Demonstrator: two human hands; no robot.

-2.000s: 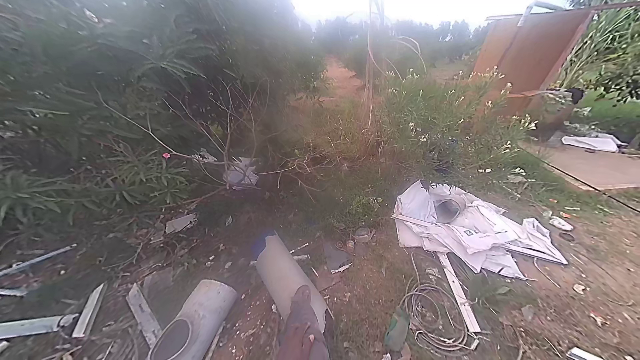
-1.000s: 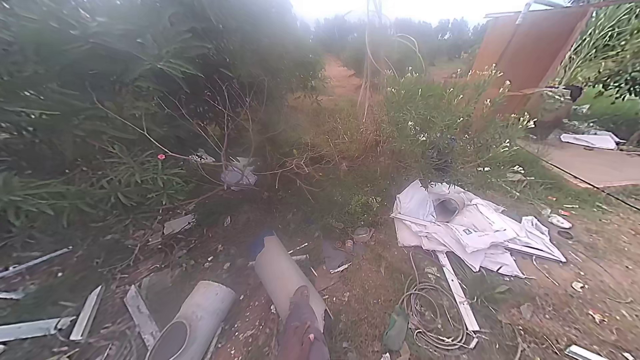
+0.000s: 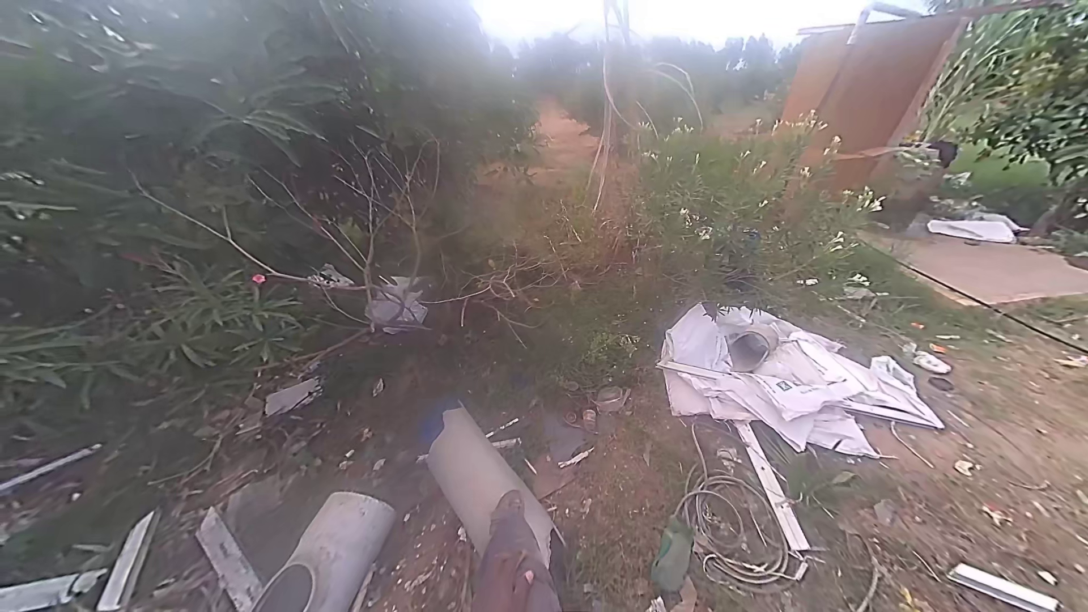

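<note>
Neither of my hands can be made out. At the bottom centre, a blurred brownish shape, apparently my foot or lower leg, overlaps a pale grey pipe piece lying on the ground. A wider grey pipe section with a round open end lies to its left. To the right, crumpled white plastic sacks hold a short grey pipe piece. A coil of thin hose or cable lies below the sacks, beside a white strip and a green object.
Pale strips and scraps litter the ground at the lower left. Dense bushes and bare twigs fill the left. Behind at the right stand a brown panel and a flat slab, with a dark cable crossing near it.
</note>
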